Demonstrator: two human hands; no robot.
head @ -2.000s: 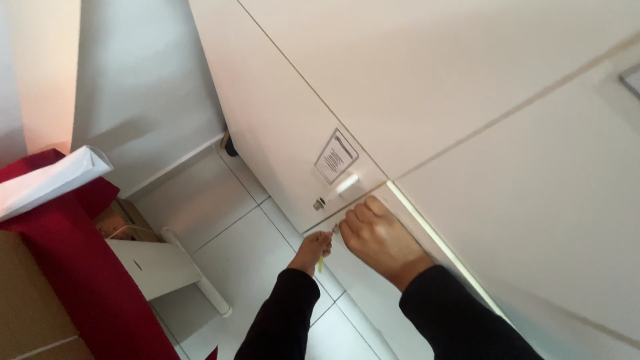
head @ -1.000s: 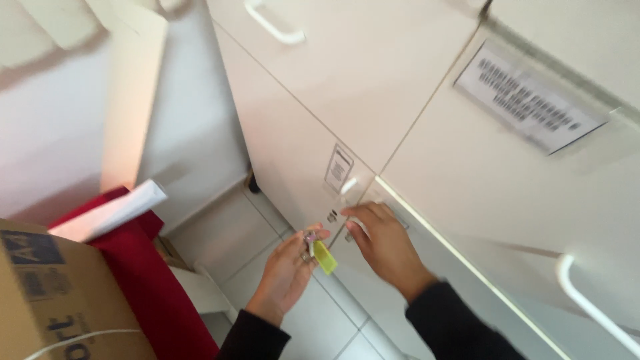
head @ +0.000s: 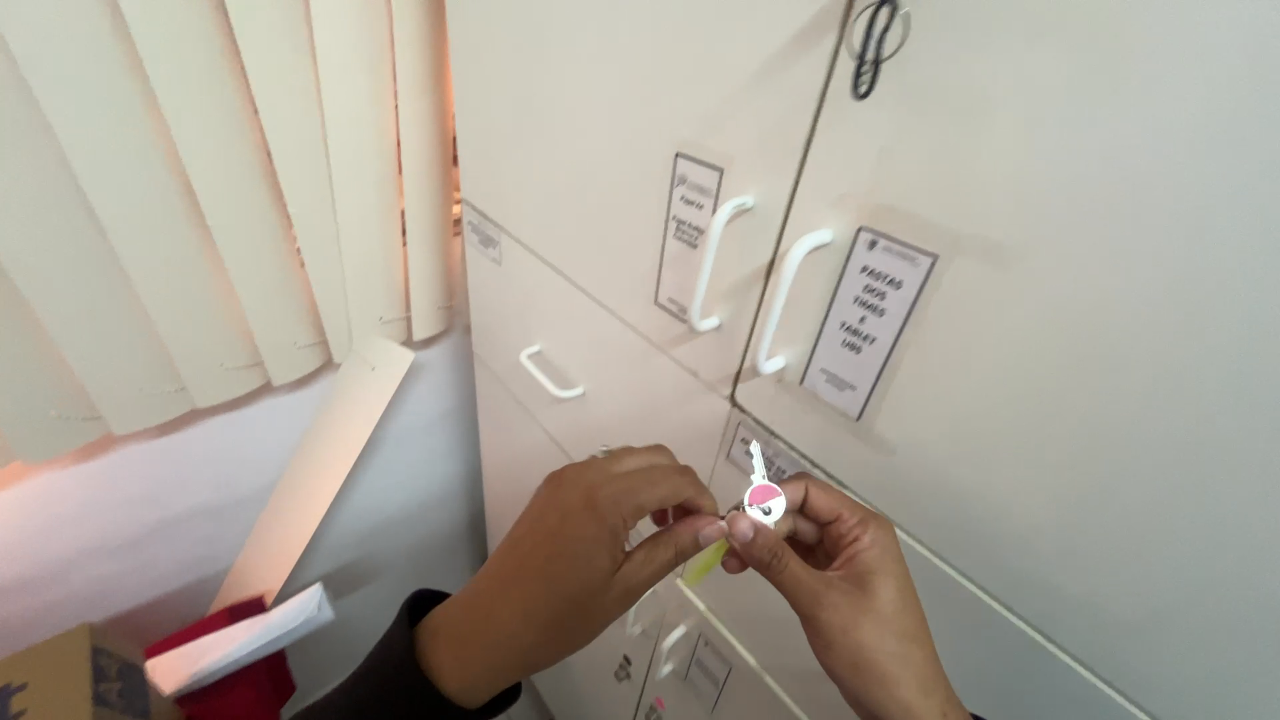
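Observation:
My left hand (head: 620, 550) and my right hand (head: 835, 570) meet at the lower middle of the head view, before a white cabinet. A metal key (head: 763, 485) with a round pink-and-white head points up by my right fingertips, which pinch it near its ring. The left thumb and forefinger pinch the same key ring, partly hidden by the fingers. A yellow-green key tag (head: 706, 562) hangs below, between the hands. Behind them are a drawer handle (head: 552, 372) and two upright white door handles (head: 795, 300).
Cream vertical blinds (head: 180, 220) hang at the left, one slat slanting down. A cardboard box (head: 75, 675), red cloth (head: 265, 680) and a white paper roll (head: 240, 640) are at lower left. A black clip on a ring (head: 874, 50) hangs from the upper door.
Both hands have left the low drawer lock and come together around the keys. The left hand, earlier palm up under the keys, now pinches the ring. The view has tilted up.

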